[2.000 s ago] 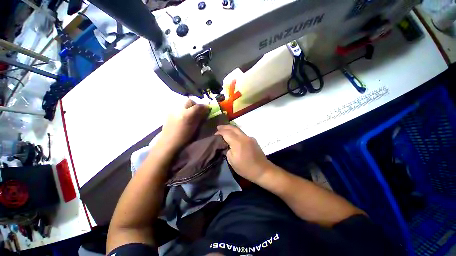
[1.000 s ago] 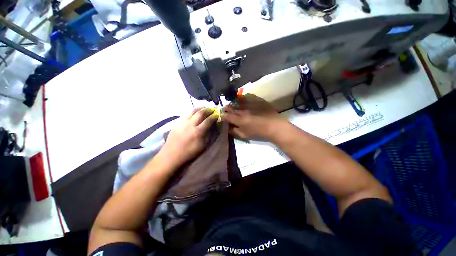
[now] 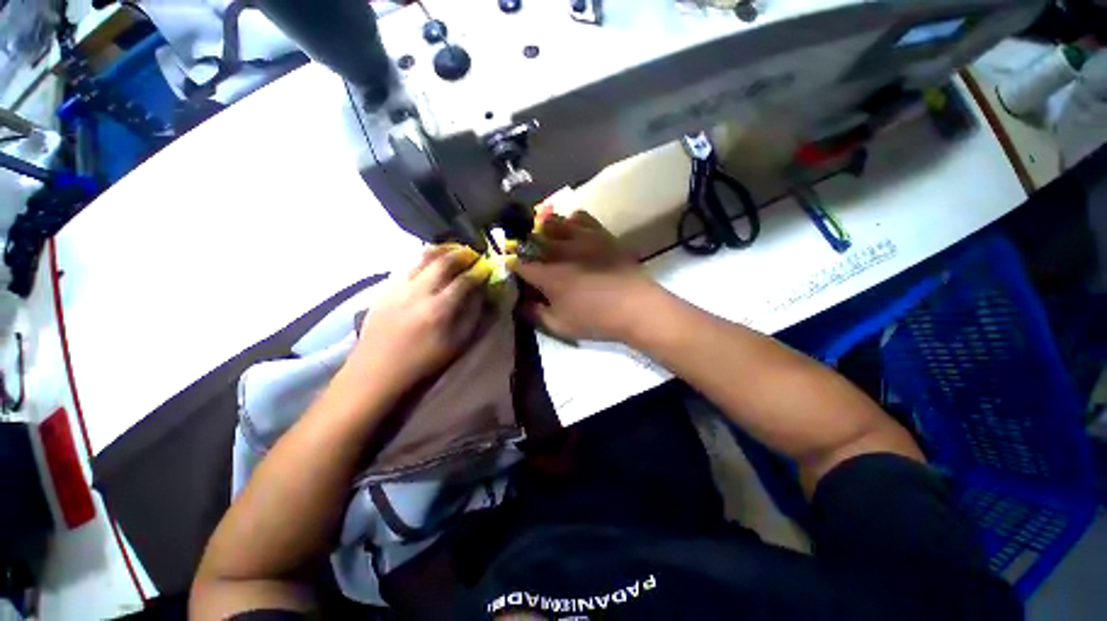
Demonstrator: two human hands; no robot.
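Dark brown fabric [image 3: 455,394] with pale grey lining [image 3: 297,386] hangs from the needle area towards my body, a stitched edge across its lower part. My left hand [image 3: 427,301] presses on the cloth just left of the needle, fingertips in yellowish light. My right hand [image 3: 580,277] is on the cloth's edge just right of the needle, fingers bent. The fingertips of both hands are close together below the head of the sewing machine [image 3: 680,115]. The presser foot and needle are mostly hidden by my fingers and shadow.
Black-handled scissors [image 3: 719,209] and a small blue-green tool [image 3: 826,218] lie right of the needle on the white table [image 3: 219,231]. A red-handled tool [image 3: 832,152] is by the machine base. A blue crate [image 3: 989,412] stands below at right. A red strip [image 3: 66,467] is at far left.
My right hand has moved from the cloth's front up to beside the needle, covering most of the orange strips. The brown cloth hangs flatter. The view has shifted slightly.
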